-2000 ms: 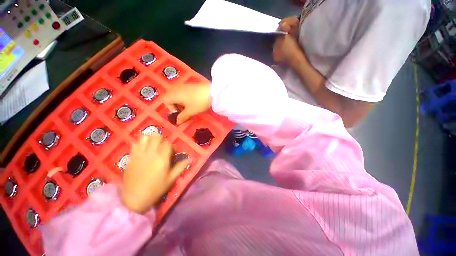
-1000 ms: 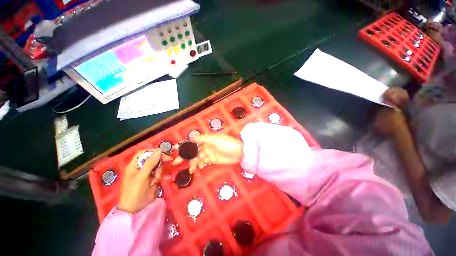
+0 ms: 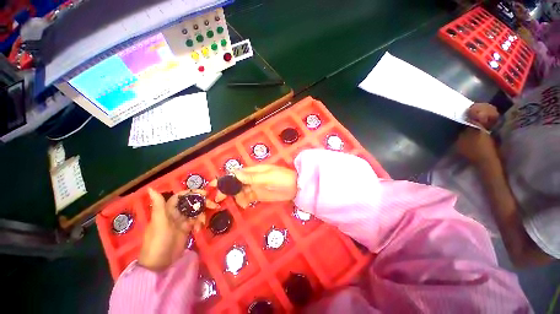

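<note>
A red watch tray (image 3: 319, 245) with square compartments lies before me, with light watch heads (image 3: 234, 260) and dark watch heads (image 3: 220, 222) in it. My left hand (image 3: 163, 230) holds a dark watch head with a white centre mark (image 3: 191, 205) over the tray's left part, its fingers around the rim. My right hand (image 3: 264, 183) pinches another watch head, dark side up (image 3: 230, 184), close to the right of it. The two pieces are apart. My hands hide some compartments beneath them.
A white tester (image 3: 141, 67) with a lit screen and coloured buttons stands at the back left. Record sheets (image 3: 172, 121), label slips (image 3: 69, 183) and a thin dark stick (image 3: 255, 83) lie on the green bench. A person's hand (image 3: 483, 115) holds a white paper (image 3: 417, 91). Another red tray (image 3: 460, 40) is back right.
My hands have come up from the tray's compartments, each with a watch head. The left one now shows a dark face with a white mark instead of a bright one. The camera view has swung.
</note>
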